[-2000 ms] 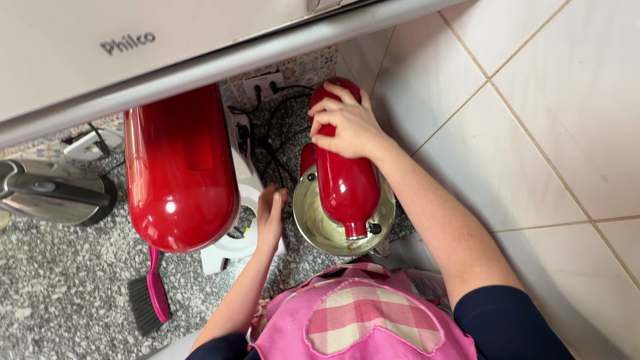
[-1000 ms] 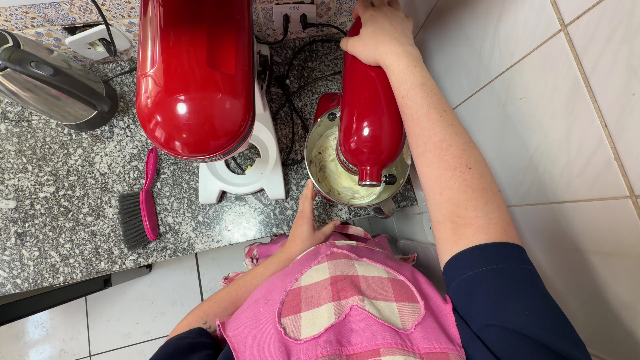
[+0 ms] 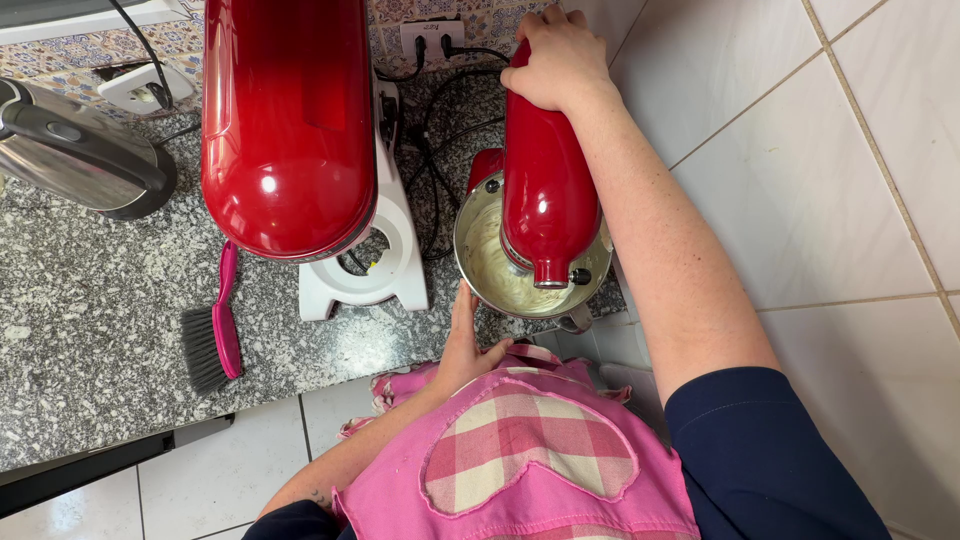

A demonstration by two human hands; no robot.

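The red head of a stand mixer is lowered over a steel mixing bowl, which holds a pale creamy mixture. My right hand lies over the rear of the mixer head, fingers spread across its top, near the tiled wall. My left hand is at the bowl's lower left side, its extended fingers against or very near the outer wall, thumb apart. The bowl's handle points toward me. The beater under the head is mostly hidden.
A larger red and white stand mixer stands left of the bowl. A pink-handled brush lies on the granite counter; a steel electric kettle is at far left. Black cords run behind to an outlet. A tiled wall borders the right.
My left hand has moved from beside the bowl to its near left side. My right hand has shifted toward the rear of the mixer head. The view has shifted.
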